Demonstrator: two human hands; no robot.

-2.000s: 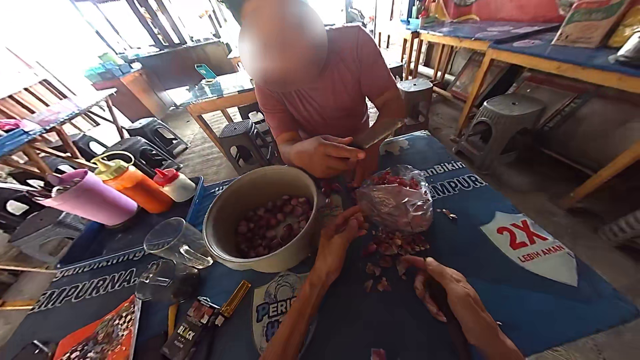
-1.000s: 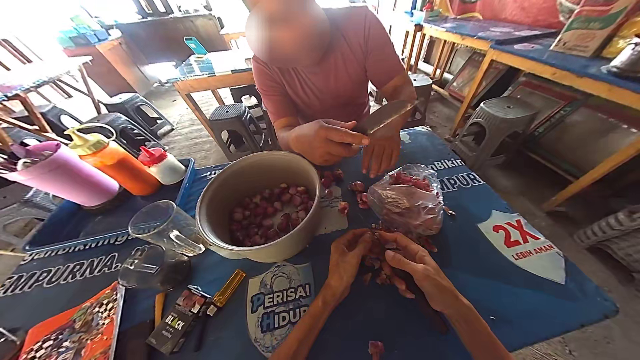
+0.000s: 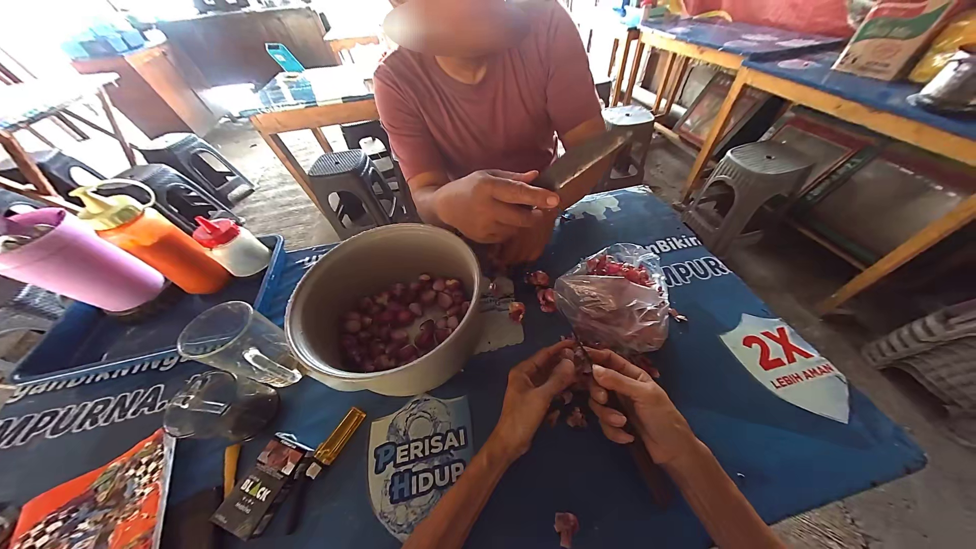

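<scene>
My left hand (image 3: 536, 389) pinches a small dark red shallot, partly hidden by my fingers. Against it, my right hand (image 3: 637, 396) holds a knife (image 3: 646, 469), its dark handle running down below the palm. Shallot peels (image 3: 576, 417) lie on the blue table cover under both hands. Just beyond them is a clear plastic bag (image 3: 614, 297) of red shallots or peels. Left of my hands stands a deep pale metal pot (image 3: 385, 309) with many peeled shallots (image 3: 396, 320) inside.
Across the table a person (image 3: 488, 114) holds a wide-bladed knife (image 3: 583, 160). Two glass mugs (image 3: 229, 335), a cigarette pack (image 3: 263, 484), a gold lighter (image 3: 339, 436) and a magazine (image 3: 103, 496) lie left. A blue tray (image 3: 263, 293) carries sauce bottles (image 3: 168, 240) and a pink container (image 3: 84, 259).
Two seconds ago my hands were apart; they have come together in front of the plastic bag. The person opposite still holds the wide blade.
</scene>
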